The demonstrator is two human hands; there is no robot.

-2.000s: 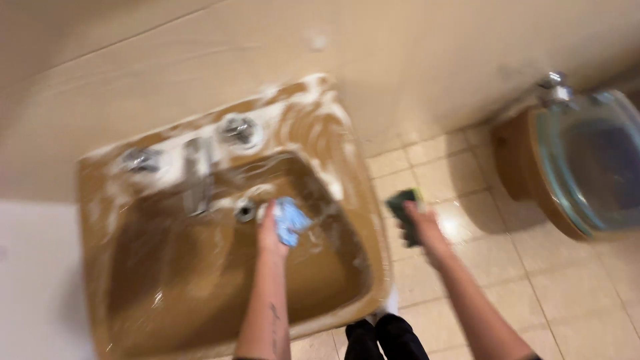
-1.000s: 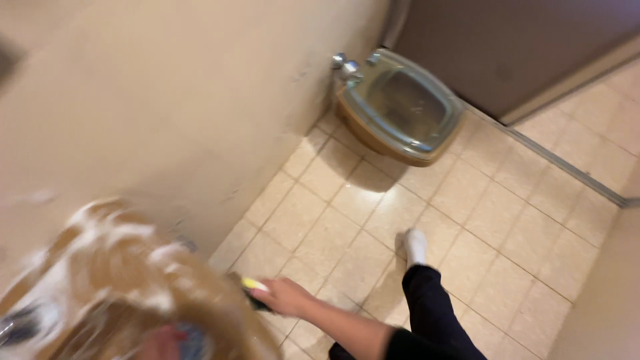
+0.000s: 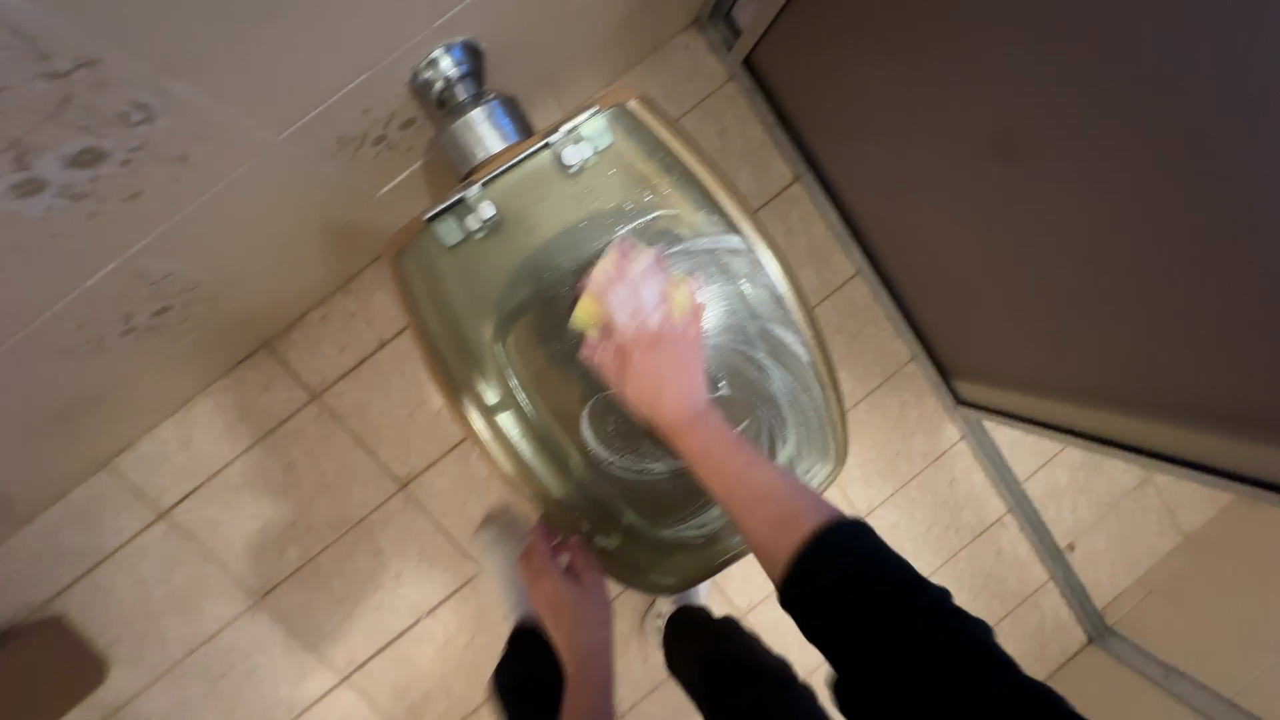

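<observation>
The translucent lid of a toilet lies lowered over the bowl, with streaks of suds across its right half. My right hand presses a sponge to the middle of the lid; the sponge's yellow edges show between blurred, foamy fingers. Near the lid's front left edge is my left hand, its fingers partly curled. Nothing shows in it, though its palm side is hidden.
A chrome flush valve stands behind the lid at the wall, which bears stains. To the right, a dark shower panel rises from a metal floor track. Floor tiles surround the toilet; my feet are near its front.
The view has swung from the brown sink to the toilet. My right hand has moved from above the floor beside the sink onto the lid. The blue cloth seen in my left hand earlier no longer shows.
</observation>
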